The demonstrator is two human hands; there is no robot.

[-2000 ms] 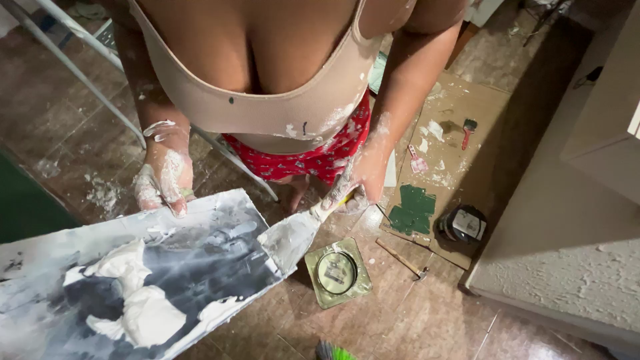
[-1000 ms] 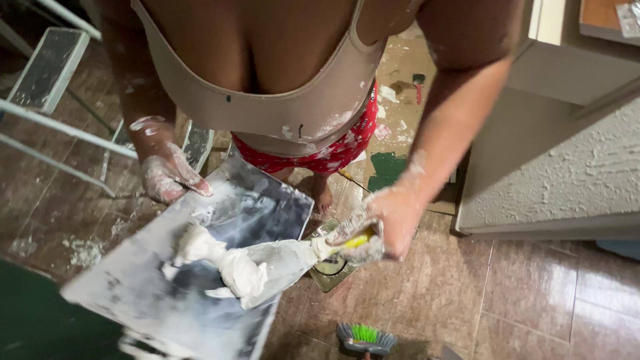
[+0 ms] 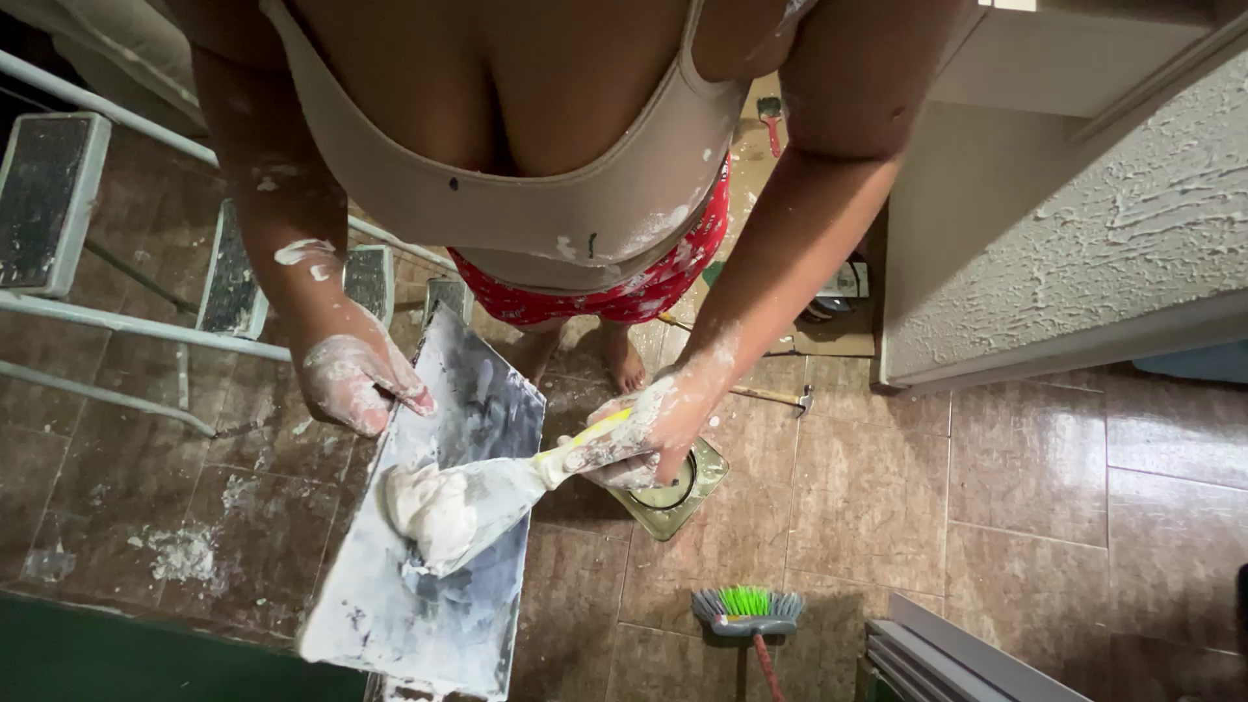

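Note:
My left hand (image 3: pixel 648 434), on the right of the view, is closed round the yellow-striped handle of a putty knife (image 3: pixel 502 492). The wide blade lies over a smeared grey-white board (image 3: pixel 439 624), with a thick lump of white filler (image 3: pixel 429 512) at its edge. My right hand (image 3: pixel 361 385), on the left of the view, pinches the board's upper left edge between thumb and fingers. White smears cover both hands. Beyond the knife, on the floor, a square tin (image 3: pixel 673 507) is partly hidden by my left hand.
A metal stepladder (image 3: pixel 234 336) stands at the left. On the tiled floor are a hammer (image 3: pixel 780 398), a green-bristled broom (image 3: pixel 751 614) and white splatters (image 3: pixel 185 553). A red-handled brush (image 3: pixel 770 127) lies on cardboard. A rough textured wall block (image 3: pixel 1092 224) is at the right.
The blade has moved from the board's near-side corner onto the white filler, which is now gathered in one lump at the blade. The board has turned to lie more lengthwise down the view.

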